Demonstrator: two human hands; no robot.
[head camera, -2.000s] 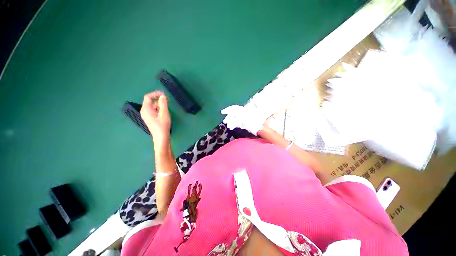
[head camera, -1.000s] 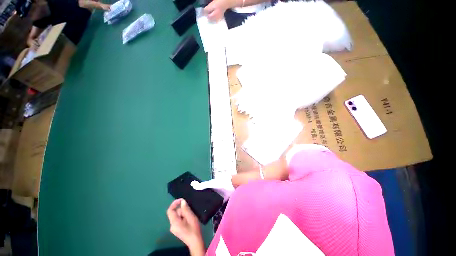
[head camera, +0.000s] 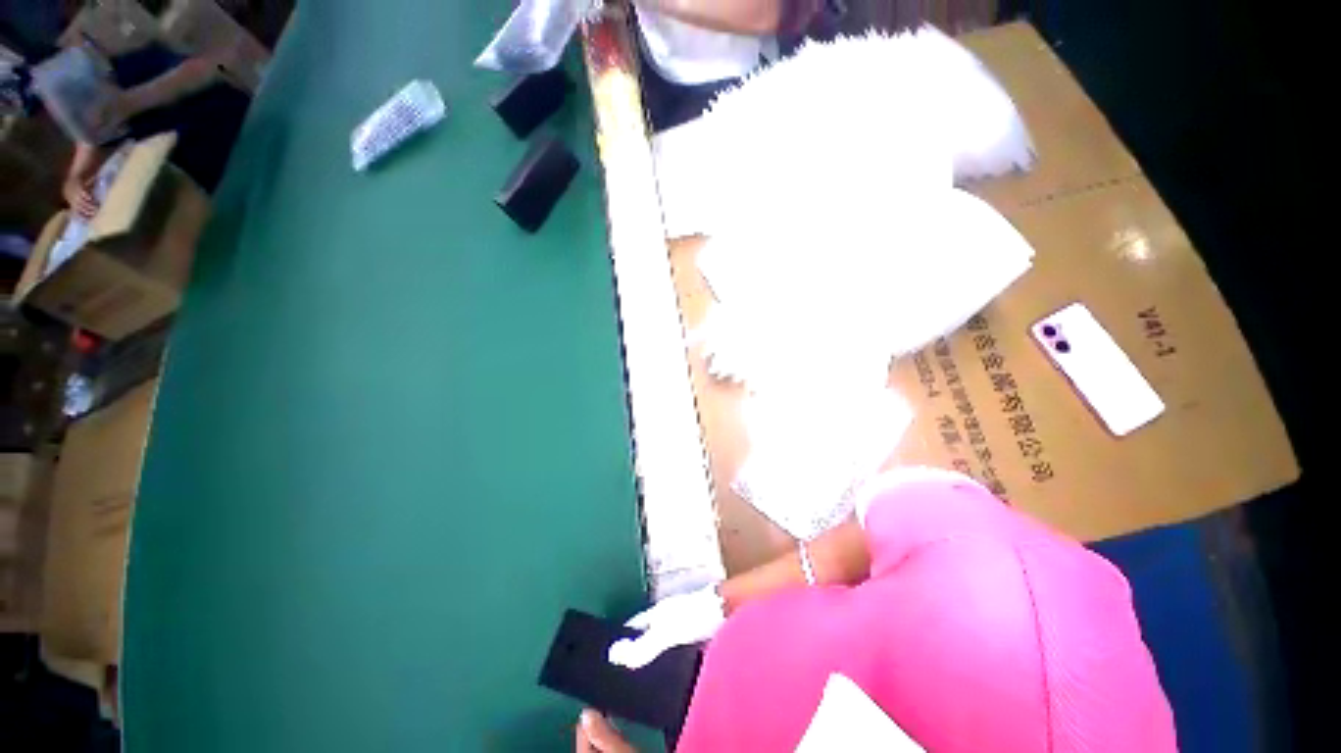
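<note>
A black housing (head camera: 585, 665) is at the bottom of the view, at the belt's near edge, its flat face with small holes up. My right hand (head camera: 669, 625), in a white glove, is on that face, thumb and fingers gripping its right part. My left hand (head camera: 600, 733), bare, shows only as fingertips by the housing's lower edge; the rest is cut off by the picture's edge, and its grip cannot be told. My pink clothing hides the housing's right end.
Two black housings (head camera: 538, 183) and a bagged housing (head camera: 397, 125) lie farther up the green belt (head camera: 368, 397). White bubble bags (head camera: 868, 221) and a phone (head camera: 1097, 369) lie on cardboard (head camera: 1191, 397) at right. Another worker's hands are at an open carton (head camera: 125, 265) across the belt.
The view has shifted slightly. The housing has turned and sits lower, partly against my body. My left hand has dropped mostly out of view. A bubble bag now shows beside the upper housings.
</note>
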